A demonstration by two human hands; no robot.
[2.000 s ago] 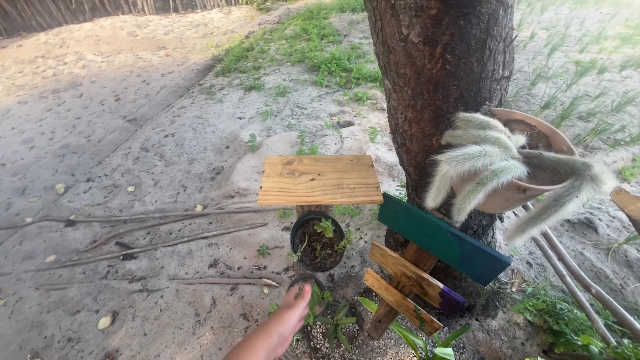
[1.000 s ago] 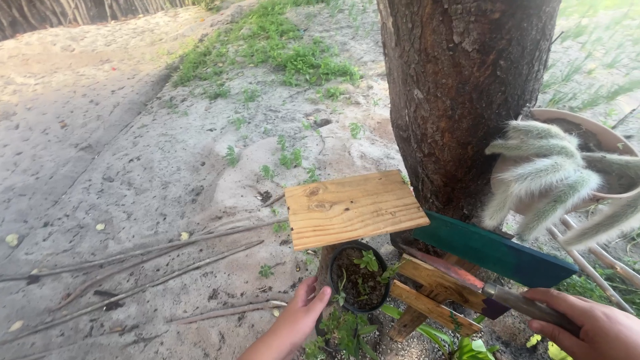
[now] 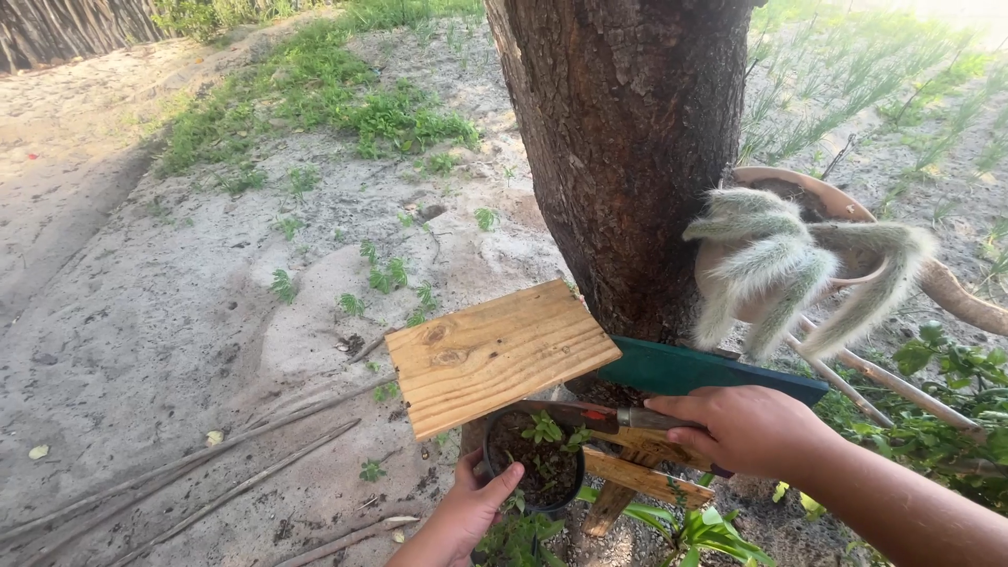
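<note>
My left hand [image 3: 476, 504] grips the left side of a black plastic plant pot [image 3: 579, 480], thumb over the rim. Dark soil and a small green seedling [image 3: 545, 429] show inside the pot. In my right hand [image 3: 732, 425] is a wooden-handled knife or similar bladed tool [image 3: 650, 418], its dark blade reaching left over the pot's far edge. The blade's tip is partly hidden near a pale wooden board [image 3: 504, 354], which lies just beyond the pot. A green-painted board [image 3: 709, 368] stands behind my right hand.
A thick tree trunk [image 3: 630, 142] rises beyond the boards. To its right, a round planter [image 3: 827, 193] holds hairy trailing cactus stems [image 3: 776, 260]. Smaller wooden slats [image 3: 646, 476] are below my right hand. Long sticks [image 3: 260, 476] lie on the sand at left.
My right hand has come into view with the bladed tool and moved left to the pot. My left hand has taken hold of the pot.
</note>
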